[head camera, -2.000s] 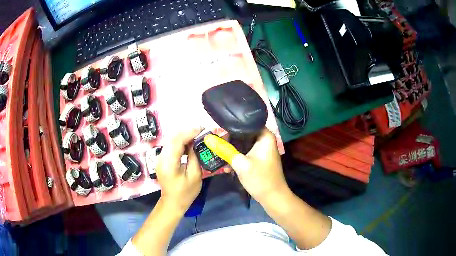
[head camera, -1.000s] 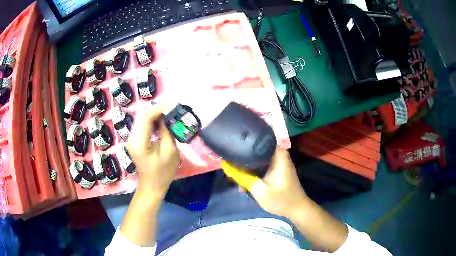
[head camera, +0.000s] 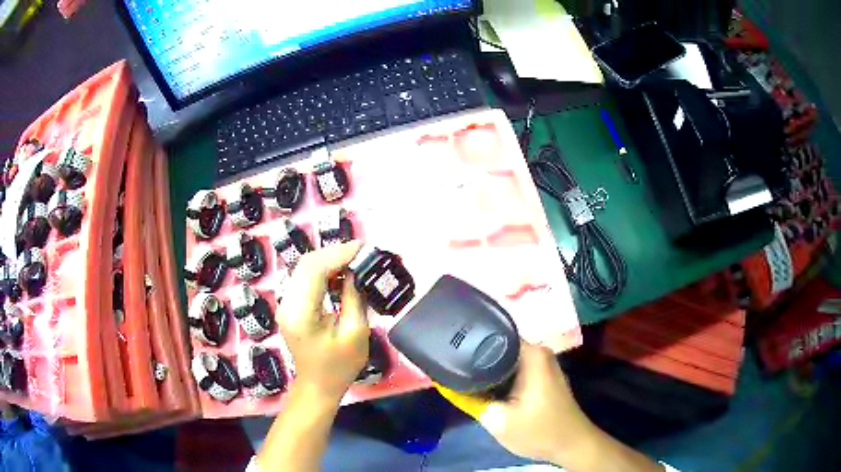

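Observation:
My left hand [head camera: 323,327] holds a smartwatch [head camera: 384,281] over the tray, its lit screen showing a small pale code pattern. My right hand [head camera: 530,406] grips the barcode scanner [head camera: 456,332] by its handle, with a yellow part under the black head. The scanner head is just right of the watch, close to it; whether they touch is unclear. The pink blister tray [head camera: 443,198] lies below both hands. Several smartwatches [head camera: 289,189] with pale dotted straps stand in rows in its left part. My left hand hides some of them.
Stacked trays [head camera: 111,277] with watches stand at the left. The keyboard [head camera: 350,106] and monitor [head camera: 304,37] are behind the tray. A coiled cable [head camera: 590,249], a pen [head camera: 613,134] and a black boxy machine [head camera: 705,152] are at the right. Orange trays [head camera: 687,341] lie below the bench.
The view has shifted, showing more of the monitor. The watch is turned so its screen now shows a pale pattern instead of green. The scanner has moved from over the watch to its right side.

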